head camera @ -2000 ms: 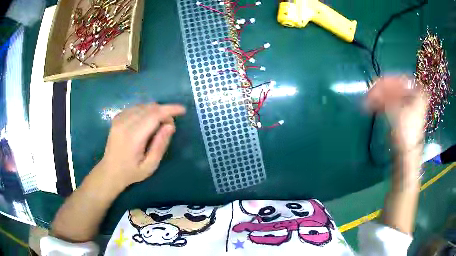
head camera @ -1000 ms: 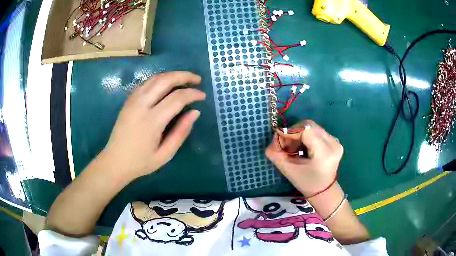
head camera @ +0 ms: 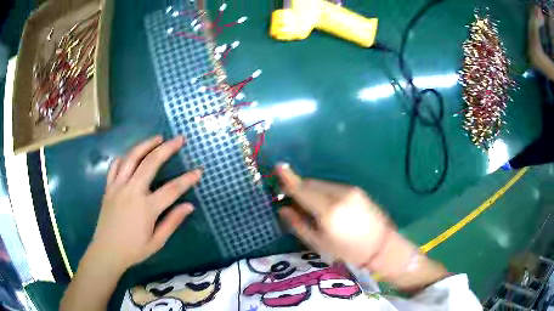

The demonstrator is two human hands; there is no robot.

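Observation:
A pale perforated strip [head camera: 206, 127] lies slanted across the dark green bench. A row of small brass parts with red wires and white plugs [head camera: 234, 112] runs along its right edge. My left hand [head camera: 143, 206] is spread, its fingertips at the strip's left edge, holding nothing. My right hand [head camera: 337, 218] is blurred beside the lower end of the row, thumb and forefinger apart. A red wire and white plugs show near its fingertips. Whether it grips them cannot be told.
A cardboard box [head camera: 102, 73] with loose wired parts is at upper left. A yellow glue gun [head camera: 325, 21] lies at top, its black cord [head camera: 415, 146] looped. A pile of wired parts [head camera: 485, 82] is at right. Another person's arm [head camera: 540, 45] shows at the right edge.
The view has turned and shifted, so the bench things sit further left. My right hand went from beyond the cord to the row's lower end, where it stays, its fingers now further apart.

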